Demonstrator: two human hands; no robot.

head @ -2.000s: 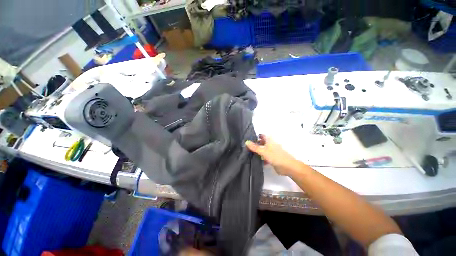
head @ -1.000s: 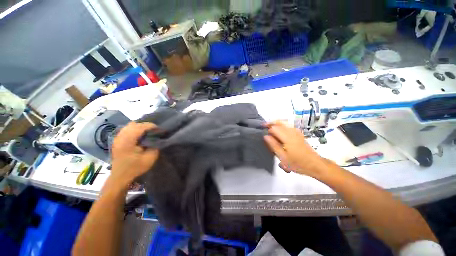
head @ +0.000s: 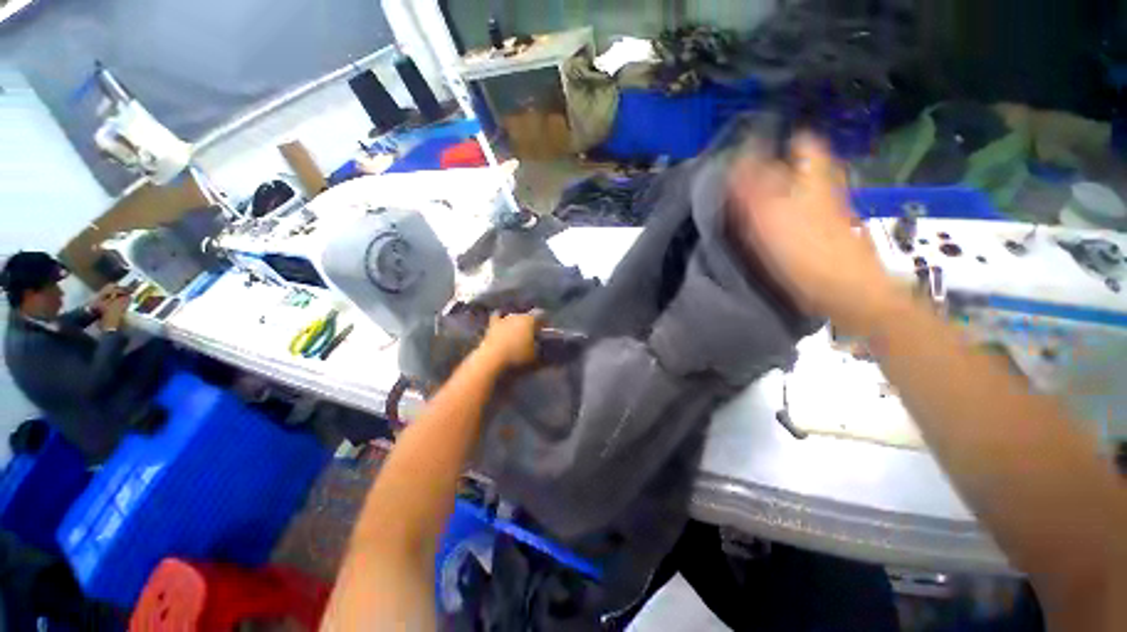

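A dark grey garment (head: 618, 407) is stretched between my two hands over the white machine table (head: 853, 475) and hangs over its front edge. My left hand (head: 513, 340) grips the cloth near the middle of the view. My right hand (head: 797, 222) is raised at the right and blurred, holding up the upper end of the garment; its fingers are partly unclear. The sewing machine (head: 1038, 327) stands at the right, partly hidden behind my right forearm.
A second machine's grey motor housing (head: 393, 266) is left of the garment, with yellow-green-handled scissors (head: 316, 336) near it. A person (head: 62, 346) sits at the far left. Blue crates (head: 185, 475) and a red stool (head: 229, 599) are below left. A blue bin with dark cloth is below the garment.
My right hand has risen, lifting one end of the garment. My left hand has moved right relative to the table. The view has turned left, bringing a person and red stool into sight.
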